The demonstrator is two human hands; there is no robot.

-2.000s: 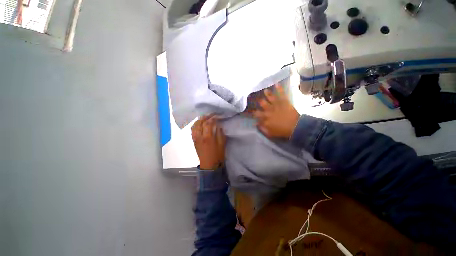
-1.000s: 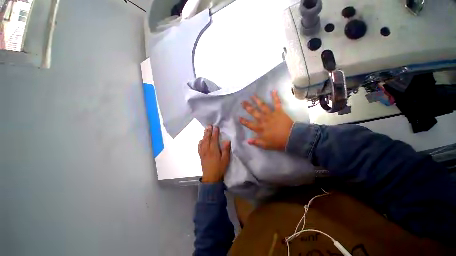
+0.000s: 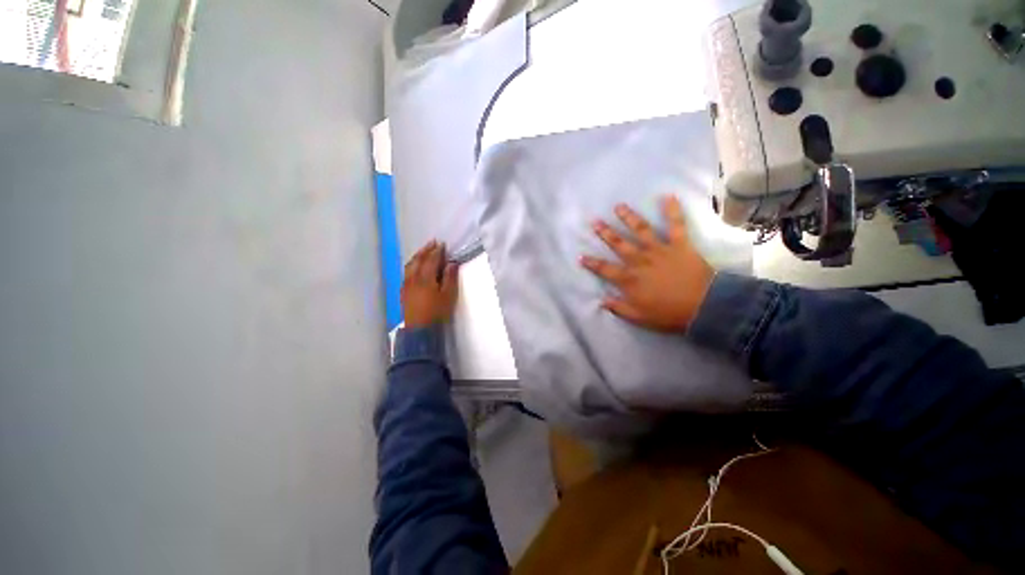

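Note:
A light grey fabric panel point(image 3: 562, 213) lies spread on the machine table, left of the needle area, and hangs over the front edge in folds. My right hand point(image 3: 652, 267) lies flat on it, fingers spread. A second grey panel with a dark curved edge point(image 3: 438, 124) lies farther left, partly covered by the first. My left hand point(image 3: 429, 286) is at its lower corner, fingers close together; whether they pinch the cloth is hidden. The presser foot and needle area point(image 3: 776, 234) is right of my right hand, with no hand at it.
The white sewing machine head point(image 3: 877, 124) fills the upper right. Black fabric pieces point(image 3: 989, 247) and small red and blue handles point(image 3: 922, 233) lie beyond the needle. A pale wall point(image 3: 202, 337) is close on the left. White earphone cable point(image 3: 708, 522) hangs over the brown apron point(image 3: 629, 505).
The near panel, earlier bunched and folded at its far left, is now spread flatter. My left hand has moved off it, left and up to the other panel's corner. My right hand stays flat on the cloth.

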